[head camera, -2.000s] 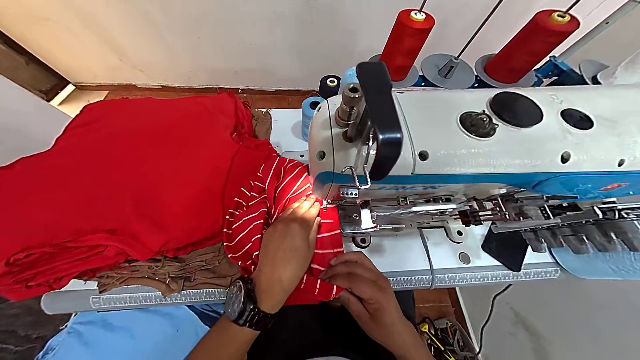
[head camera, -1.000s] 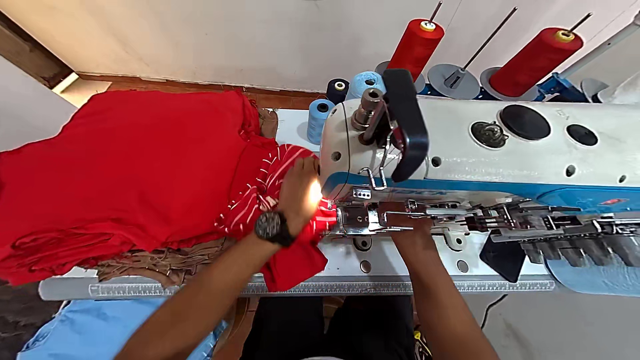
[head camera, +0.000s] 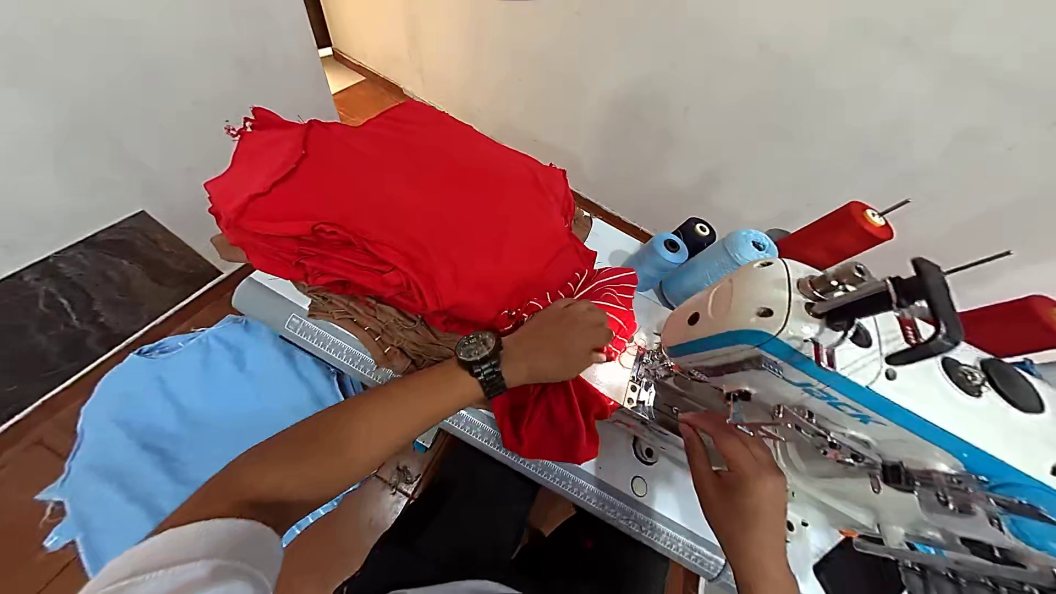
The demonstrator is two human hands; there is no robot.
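My left hand (head camera: 561,334), a dark watch on its wrist, is closed on a red garment with white stripes (head camera: 617,301), just left of the needle area of a Jack sewing machine (head camera: 742,330). Part of the red cloth (head camera: 551,421) hangs below that hand over the table's front edge. My right hand (head camera: 734,474) is at the front of the machine's narrow bed, thumb and index finger close together by the metal parts; whether they pinch something cannot be told. Beside the left hand lies a pile of red fabric (head camera: 412,206), on top of brown fabric (head camera: 396,330).
A ruler strip (head camera: 577,488) runs along the table's front edge. Light blue fabric (head camera: 214,404) lies at the lower left. Blue thread cones (head camera: 716,266), a dark cone (head camera: 695,235) and red cones (head camera: 841,235) stand behind the machine. A wall rises behind the table.
The view has swung left and tilted. My left hand and the striped garment have moved left, away from the needle area. My right hand has drawn back from beneath the machine arm.
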